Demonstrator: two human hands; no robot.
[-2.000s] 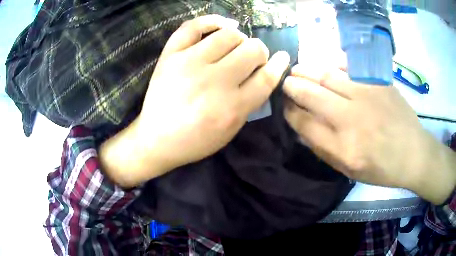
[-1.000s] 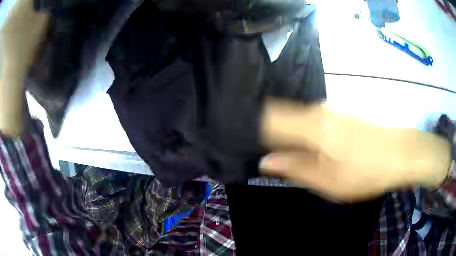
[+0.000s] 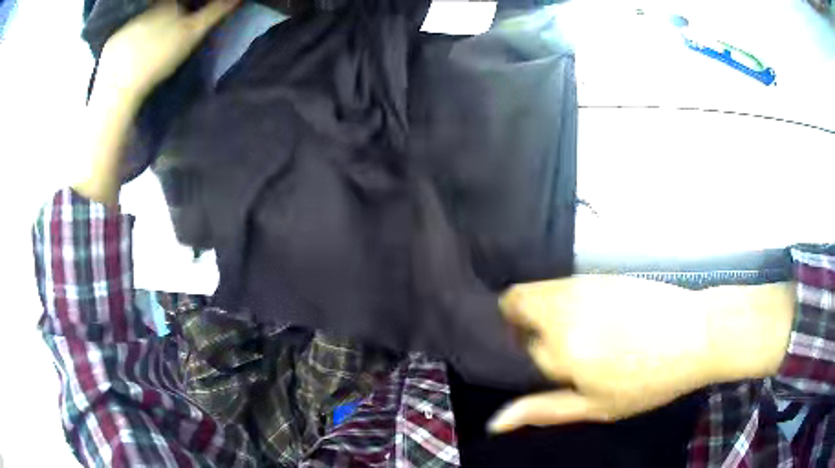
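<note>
The dark plain lining [image 3: 320,210] lies spread over the white table and hangs over its front edge, with loose folds near the top. My left hand [image 3: 151,55] is at the upper left, blurred, on bunched dark cloth; its fingertips are near the top edge and its grip is unclear. My right hand [image 3: 623,347] is at the lower right edge of the lining, with curled fingers on the cloth and the thumb apart below. A small white label or strip [image 3: 460,16] shows at the top of the lining. The needle area is not in view.
The blue snips with a yellow-green part [image 3: 732,62] lie at the upper right of the white table [image 3: 677,174]. A grey measuring strip [image 3: 714,276] runs along its front edge. Plaid cloth [image 3: 238,366] is bunched below the table, with a bit of blue crate [image 3: 346,412] beside it.
The hands have parted from the seam at the top centre. The lining is now spread wide, the plaid side is gone from the upper left, and my right hand has moved down to the lining's lower edge.
</note>
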